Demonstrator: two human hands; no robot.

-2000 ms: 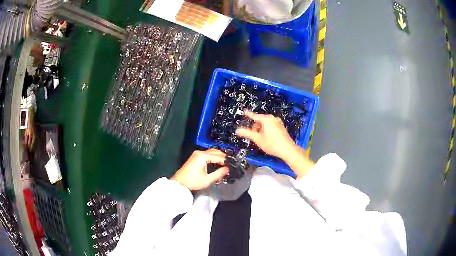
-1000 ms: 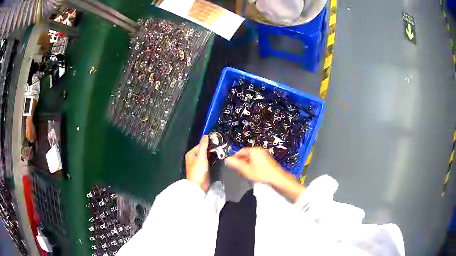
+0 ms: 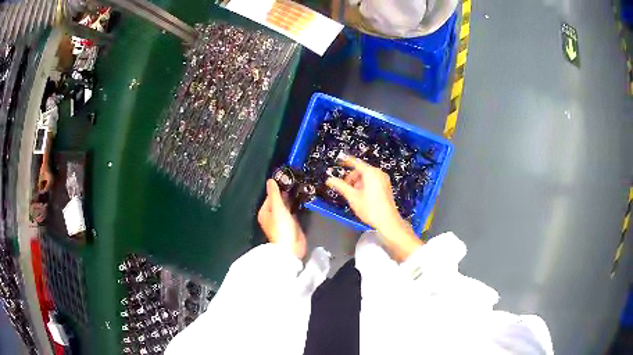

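The blue parts bin [image 3: 305, 125] stands in front of me, filled with loose jumbled black and silver parts [image 3: 375, 156]. My left hand [image 3: 280, 218] is beside the bin's near left corner, closed on a cluster of black eared parts [image 3: 288, 182] with a round silver-ringed end showing. My right hand [image 3: 371, 197] is over the parts inside the bin, fingertips bent down toward them. A small part seems to be at its fingertips, but blur hides whether it is gripped.
A glittery blister tray [image 3: 218, 111] lies on the green bench [image 3: 132, 173]. Another tray with black parts [image 3: 142, 305] is at the lower left. A white sheet with orange print [image 3: 291, 21] is at the top. A blue stool [image 3: 406, 62] stands beyond the bin, bearing a person in white.
My right hand first left the bin for the left hand's cluster, then returned over the parts. My left hand has shifted up and left, still holding its cluster.
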